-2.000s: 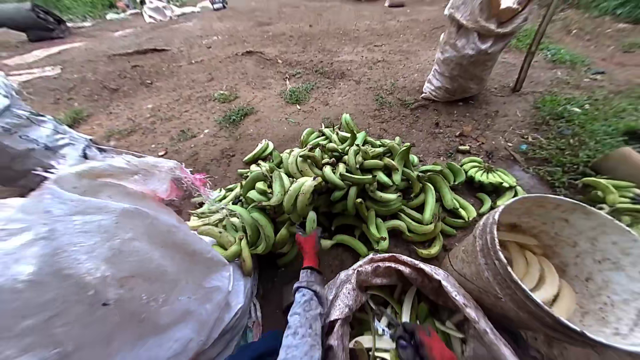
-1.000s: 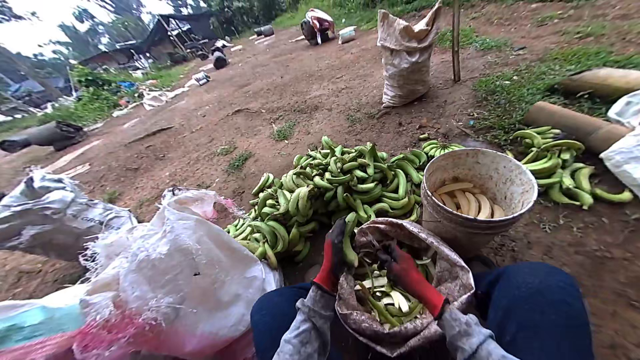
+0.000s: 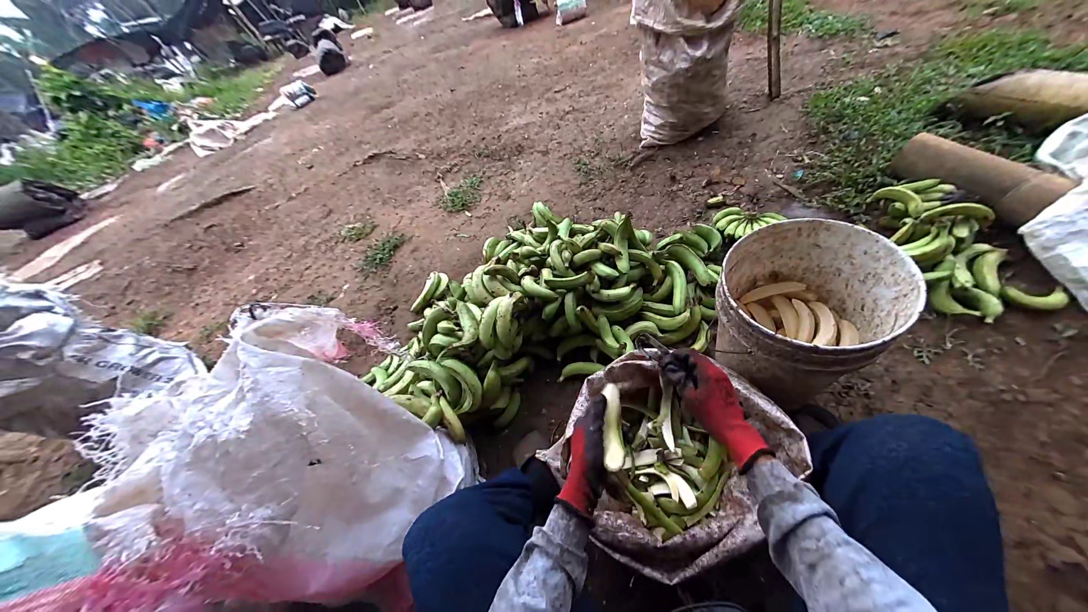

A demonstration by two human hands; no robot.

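My left hand [image 3: 586,459], in a red and black glove, holds a partly peeled plantain [image 3: 613,427] upright over the open sack of peels [image 3: 769,408]. Opposite it, my right hand [image 3: 710,399], gloved alike, is above the sack's right side with its fingers bent; a strip of peel [image 3: 668,416] hangs near the fingertips. Whether a tool is in that hand I cannot tell. Green and whitish peels [image 3: 671,484] lie in the sack. Beyond it is a heap of green plantains [image 3: 586,289]. Peeled plantains [image 3: 803,319] lie in the dirty white bucket [image 3: 765,357] at the right.
White woven sacks [image 3: 297,450] lie at the left. A full sack [image 3: 684,76] stands beside a wooden post [image 3: 774,47] farther back. More green plantains [image 3: 960,246] lie near a brown cylinder [image 3: 982,174] at the right. My knees flank the peel sack.
My left hand was at the heap two seconds ago, then came to the sack with a green plantain. That hand's plantain now shows pale flesh. My right hand has risen from the peels.
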